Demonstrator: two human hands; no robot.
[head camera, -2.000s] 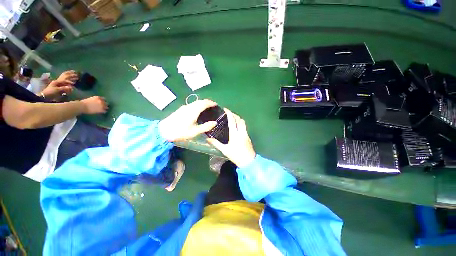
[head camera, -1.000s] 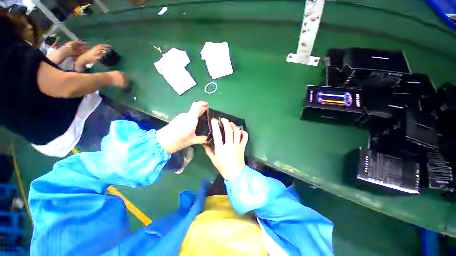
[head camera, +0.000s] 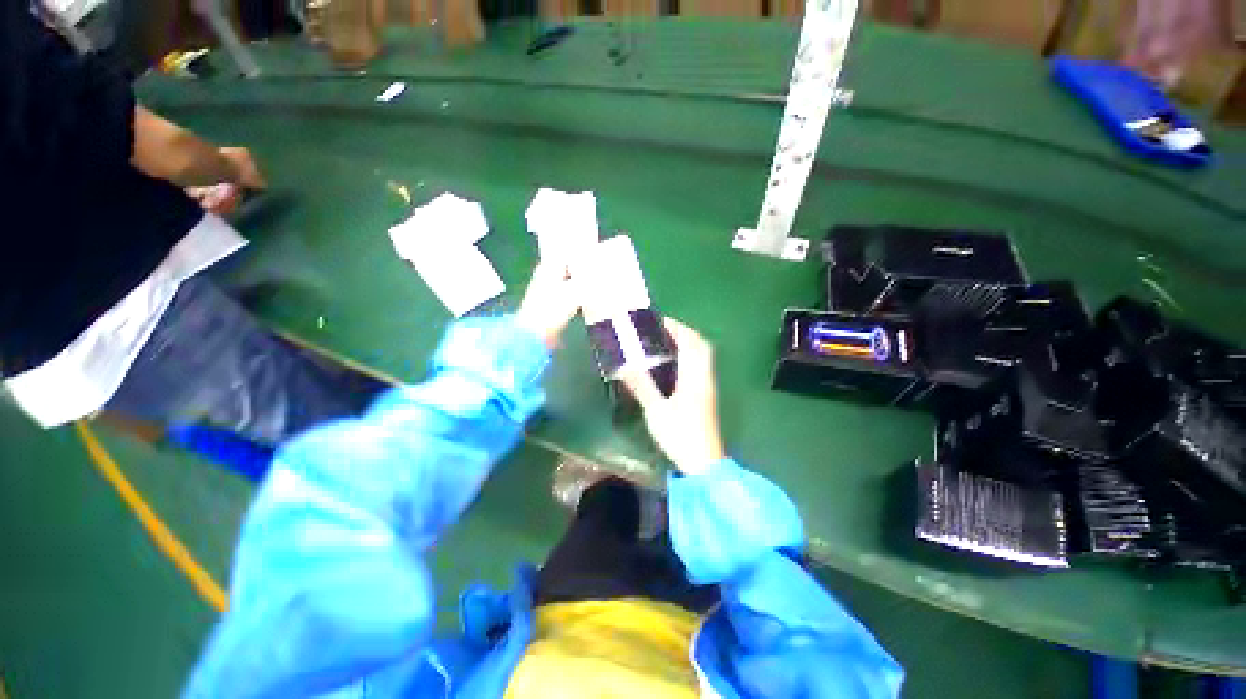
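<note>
My right hand (head camera: 679, 396) holds a black box (head camera: 630, 351) with white print, just above the bench. A white flat piece (head camera: 614, 279) shows at the box's far end; whether it is a flap or a leaflet I cannot tell. My left hand (head camera: 549, 298) is at the near edge of the right pile of white leaflets (head camera: 563, 225); its fingers are blurred and I cannot tell if they grip a sheet. A second pile of white leaflets (head camera: 451, 254) lies to the left.
A heap of black boxes (head camera: 1018, 362) fills the right of the green bench. A perforated metal upright (head camera: 802, 144) stands beyond it. A blue tray (head camera: 1127, 112) is at the far right. Another person (head camera: 103, 205) is at the left. A small white card (head camera: 392, 93) lies far off.
My left hand has left the box and moved forward to the leaflets. The box now points away from me with a white piece at its far end. The view has shifted.
</note>
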